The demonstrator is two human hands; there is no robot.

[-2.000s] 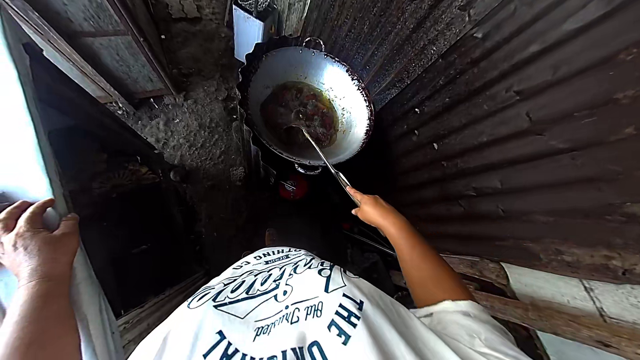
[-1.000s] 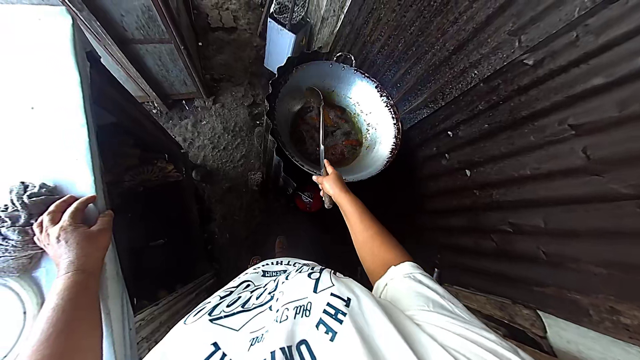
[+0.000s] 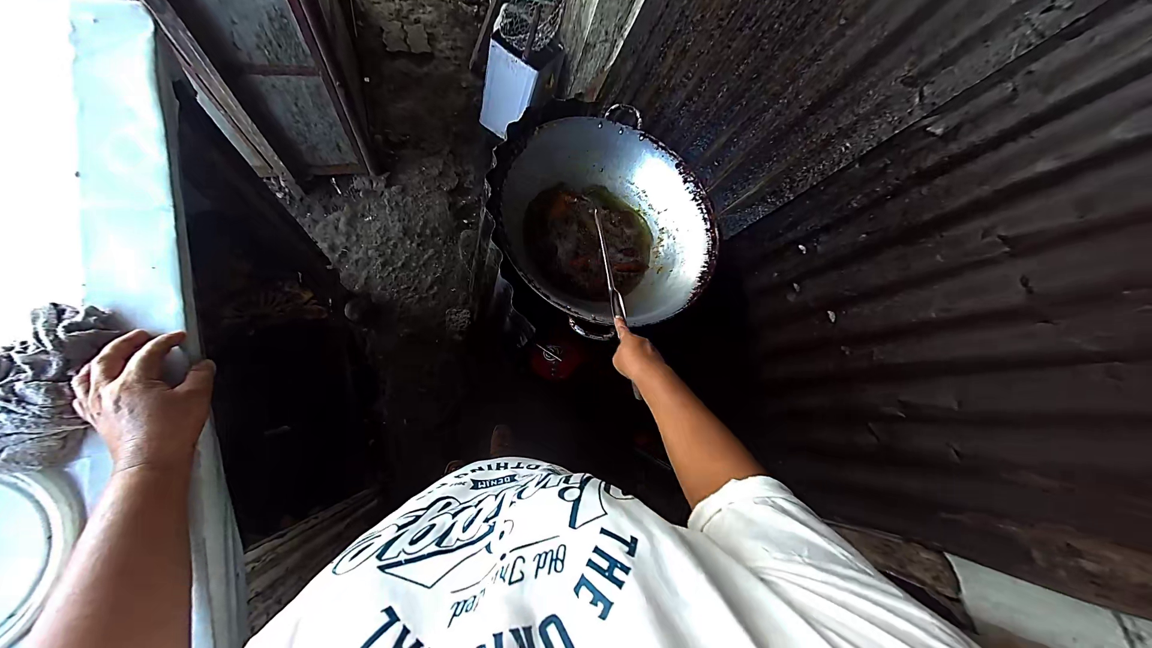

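My right hand (image 3: 637, 356) is closed around the handle of a long metal cooking utensil (image 3: 607, 261), whose far end is down in the food. Dark oil with frying pieces of food (image 3: 576, 243) fills the bottom of a large metal wok (image 3: 670, 216); what the pieces are, I cannot tell. The wok has a loop handle at its far side and another at its near side, close to my hand. On the edge of a pale-covered table, my left hand (image 3: 148, 396) rests with its fingers spread, touching or right beside a crumpled grey cloth (image 3: 54, 382).
Corrugated metal sheets (image 3: 945, 270) stand close on the right of the wok. Behind it is a white box-like object (image 3: 510, 85). The table (image 3: 135, 198) runs along the left, with a round white rim (image 3: 36, 540) near its front. Something red (image 3: 553, 358) lies below the wok.
The utensil's far end has shifted within the wok since a second ago. My left hand has stayed on the table edge. The view has swung left since the first frame.
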